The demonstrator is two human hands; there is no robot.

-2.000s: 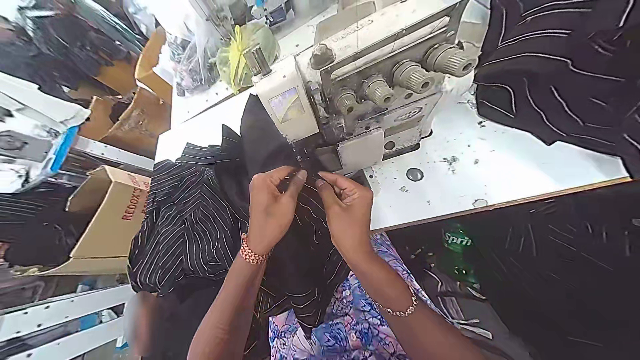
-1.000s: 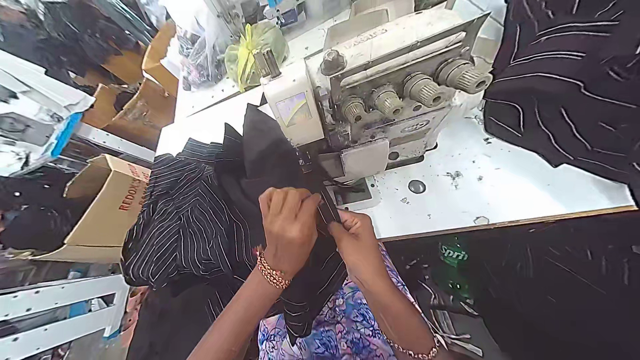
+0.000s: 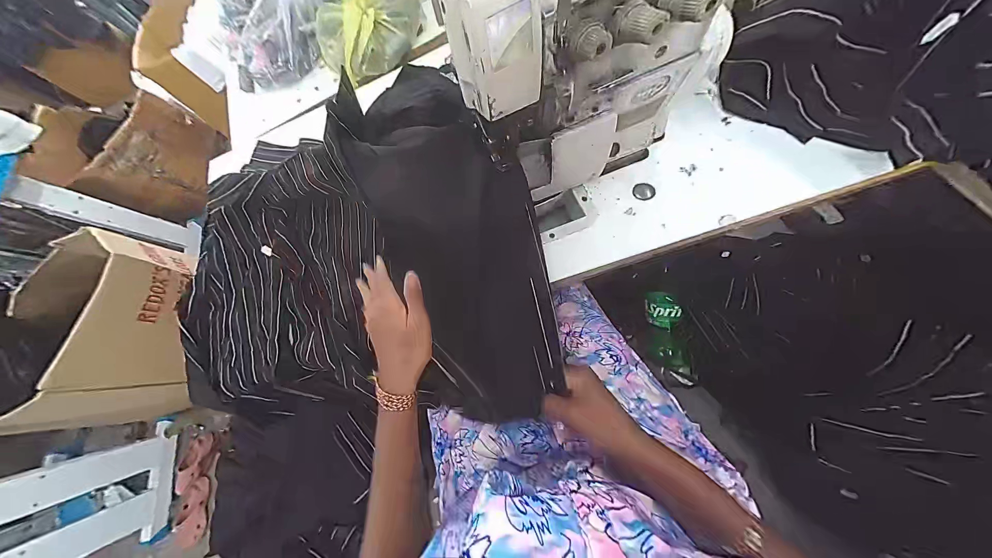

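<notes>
A black fabric piece (image 3: 457, 232) runs from under the presser foot area of an overlock sewing machine (image 3: 589, 85) down toward my lap. My left hand (image 3: 395, 329), fingers spread, lies at the left part of this fabric, where it meets a heap of black pinstriped cloth (image 3: 287, 279). At the near right corner of the piece, my right hand (image 3: 577, 403) pinches the fabric edge between thumb and fingers. The machine's needle is too dark to make out.
Black striped cloth (image 3: 821, 77) lies on the white machine table (image 3: 682, 186) at right. More dark cloth (image 3: 852, 349) and a green plastic bottle (image 3: 666, 333) are below its edge. An open cardboard box (image 3: 124, 325) stands left; a yellow-green plastic bag (image 3: 368, 35) sits behind.
My right hand has moved down, away from the machine, with the fabric edge. My left hand has moved left and its fingers have spread. The black fabric now lies stretched out wider.
</notes>
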